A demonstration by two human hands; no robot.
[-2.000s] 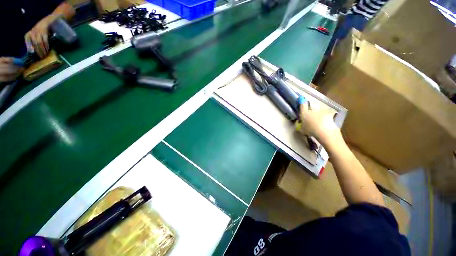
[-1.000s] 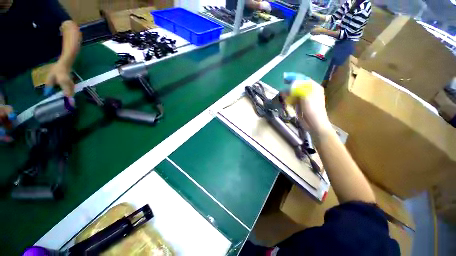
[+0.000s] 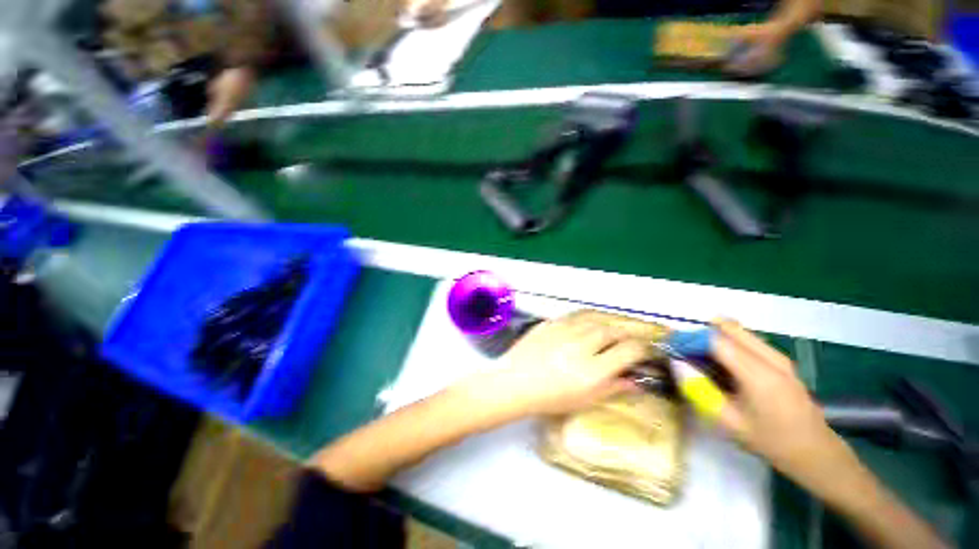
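Note:
The hair dryer head [image 3: 483,306], with a purple ring facing up, lies at the back of the white work mat [image 3: 429,370]. Its black inner handle frame [image 3: 653,375] runs right across the gold-brown padded block [image 3: 617,445]. My left hand [image 3: 569,365] is closed over the frame, hiding much of it. My right hand [image 3: 768,402], with blue and yellow finger covers, has its fingertips around a dark part at the frame's right end. Blur hides the exact contact. A dark grey tube [image 3: 864,416] shows right of my right hand; I cannot tell whether it joins the held part.
A blue bin [image 3: 156,349] with black parts [image 3: 252,322] stands at left. Partly built hair dryers [image 3: 580,156] [image 3: 735,204] lie on the green belt [image 3: 386,198] beyond the mat. Across the belt, a person's hand [image 3: 757,48] is beside another padded block [image 3: 698,43].
The view has swung left from the tray to the mat. My right hand has left the tray area and is now at the padded block. My left hand has come into view on the frame.

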